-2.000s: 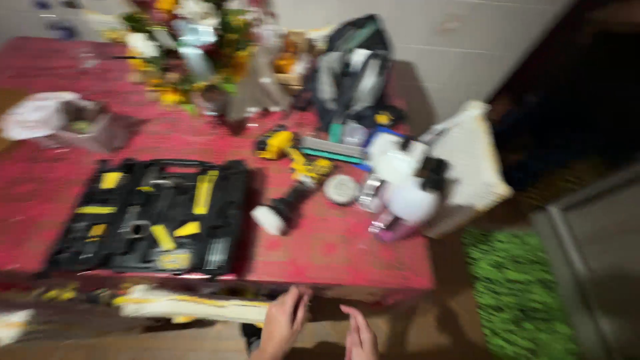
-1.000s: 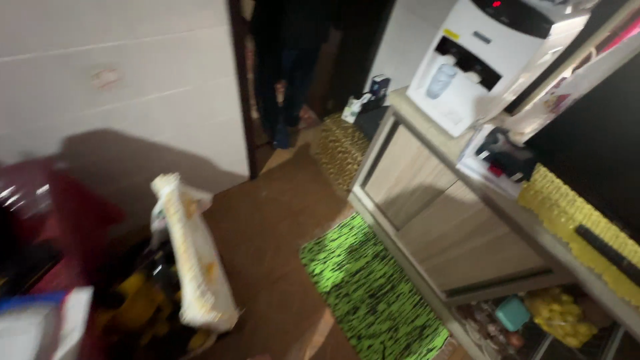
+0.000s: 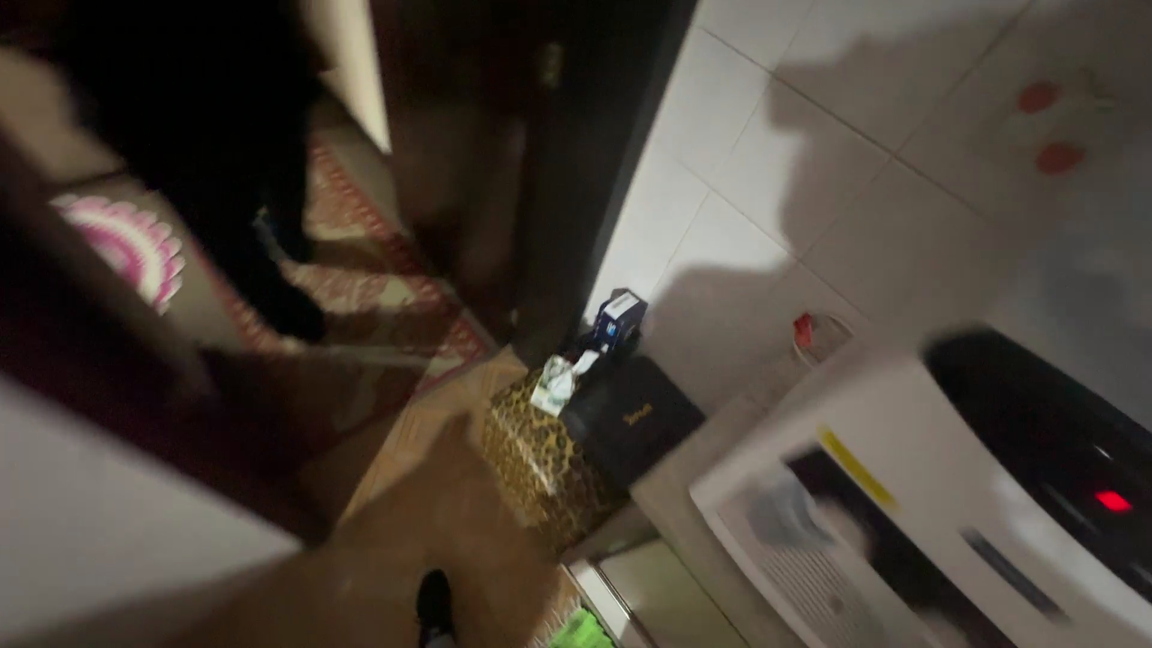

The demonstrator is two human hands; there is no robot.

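Observation:
Neither my left hand nor my right hand shows in the head view now. A white water dispenser (image 3: 900, 540) with a black top and a red light fills the lower right. Left of it, a leopard-print box or stool (image 3: 540, 468) stands by the door frame. On it lie a black flat box (image 3: 634, 418), a dark blue carton (image 3: 619, 317) and some crumpled white packaging (image 3: 558, 382). One black shoe (image 3: 435, 601) stands on the brown floor at the bottom.
A person in dark clothes (image 3: 225, 135) is in the doorway at the upper left, on a patterned red rug (image 3: 360, 279). A dark door frame (image 3: 576, 171) meets the tiled wall. A green mat (image 3: 580, 630) lies beside the cabinet (image 3: 666, 594).
The view has swung far from the red table to the doorway and water dispenser. Both hands, in sight two seconds ago near the table's edge, are out of view.

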